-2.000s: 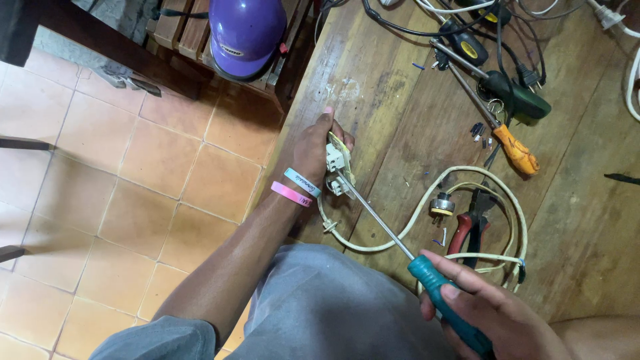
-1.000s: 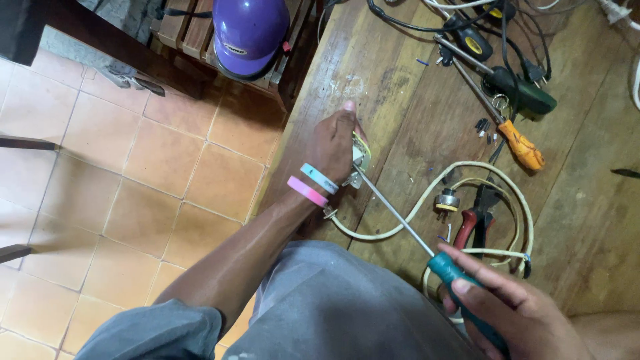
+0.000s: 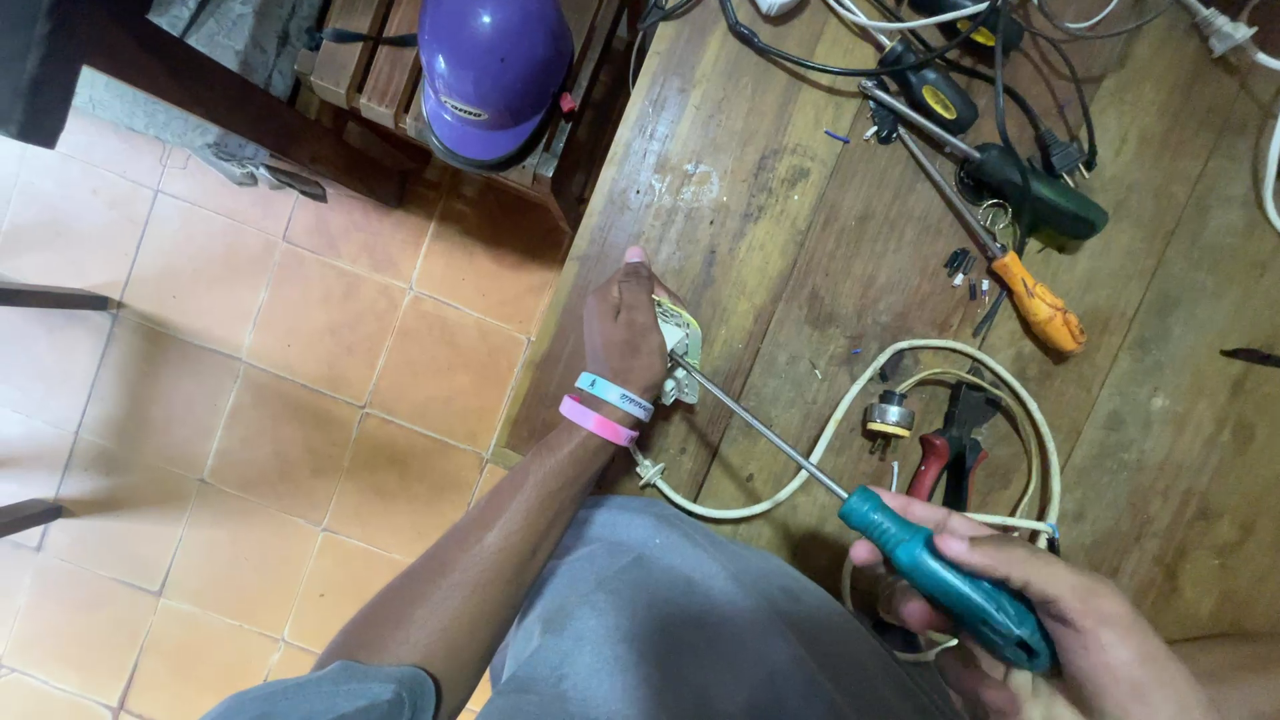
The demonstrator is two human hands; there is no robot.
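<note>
My left hand (image 3: 628, 335) grips a small white electrical fitting (image 3: 682, 362) near the left edge of the wooden table; the palm side and part of the fitting are hidden. A screwdriver with a teal handle (image 3: 945, 575) is held in my right hand (image 3: 1060, 610), its long shaft slanting up to the left. Its tip meets the fitting, though the exact contact point is too small to tell. A cream cable (image 3: 740, 513) with a knot in it runs from beside my left wrist and loops to the right.
Pliers with red and black handles (image 3: 932, 462) and a round plug (image 3: 888, 416) lie inside the cable loop. Further up are an orange-handled screwdriver (image 3: 1040, 300), a green-handled screwdriver (image 3: 1030, 195) and tangled cables (image 3: 820, 68). A purple helmet (image 3: 495, 75) rests on a slatted wooden bench.
My left hand has turned over the white fitting, so its back now faces up and less of the fitting shows. The screwdriver stays in my right hand, with its tip at the fitting.
</note>
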